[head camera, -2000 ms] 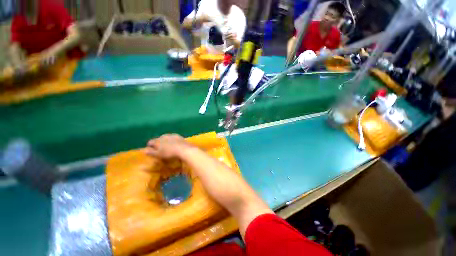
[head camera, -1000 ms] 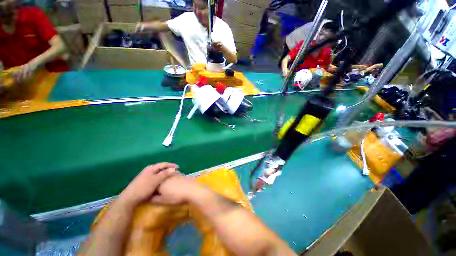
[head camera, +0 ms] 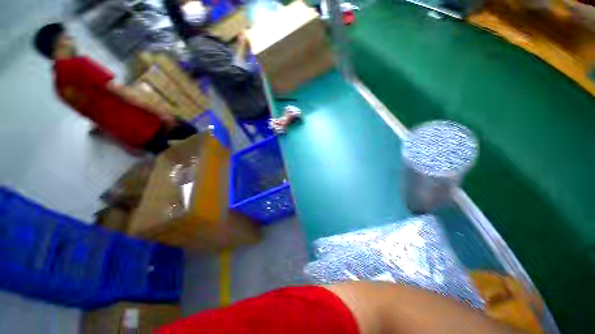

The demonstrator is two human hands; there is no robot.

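Observation:
The frame is blurred. A bare forearm with a red sleeve, apparently my left arm, crosses the bottom edge; its hand is cut off below the picture. My right hand is out of view. A corner of the orange nest shows at the lower right, beyond the forearm. A silver speckled bag lies flat on the blue-green bench beside the nest. An upright container with grey speckled contents stands behind the bag, near the belt's edge strip.
A green conveyor belt runs along the right. A cardboard box and a small red-white item are on the bench further off. A blue crate, an open carton and stacked blue crates are at left. A person in red stands beyond.
The view has swung far to the left. Both hands, earlier together on the orange nest, have left the picture, as has the hanging screwdriver. The bag and container now show nearer the middle.

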